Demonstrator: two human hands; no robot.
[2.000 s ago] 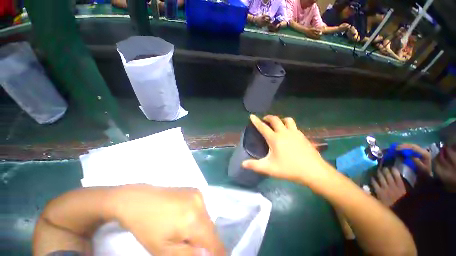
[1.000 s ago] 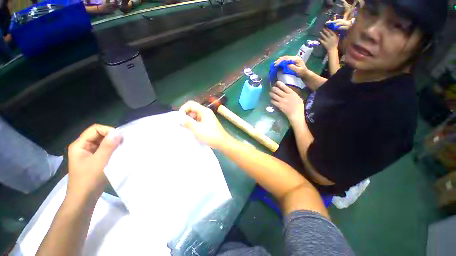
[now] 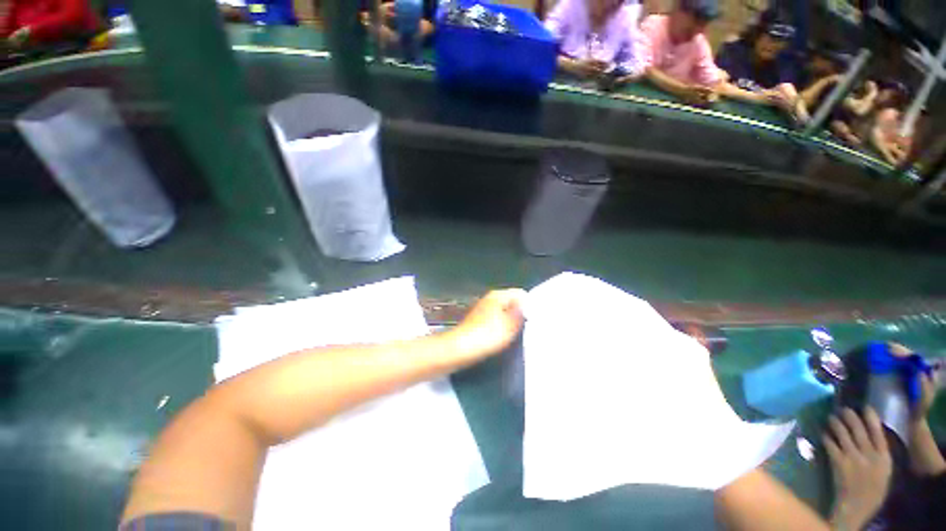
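Note:
My left hand [image 3: 496, 319] grips the upper left edge of a white bag [image 3: 612, 399], spread upright over the bench. A sliver of grey shows beside the bag below my left hand; I cannot tell how far the bag covers a unit. My right forearm [image 3: 768, 503] enters from the lower right; the hand is hidden behind the bag, so its grip cannot be seen. A stack of flat white bags [image 3: 358, 456] lies under my left forearm. A bare grey unit [image 3: 565, 207] with a dark top stands in the channel.
Two bagged units [image 3: 337, 187] [image 3: 109, 176] stand in the channel at left, near a green post [image 3: 187, 93]. A light-blue bottle [image 3: 783, 386] and a mallet's dark head [image 3: 705, 337] are at right, beside a person's hands with blue cloth. A blue bin [image 3: 496, 52] and people are across the line.
The view has swung back from the right. The white bag, held by both hands a second ago, now hangs right of the stack; my right hand has become hidden behind it.

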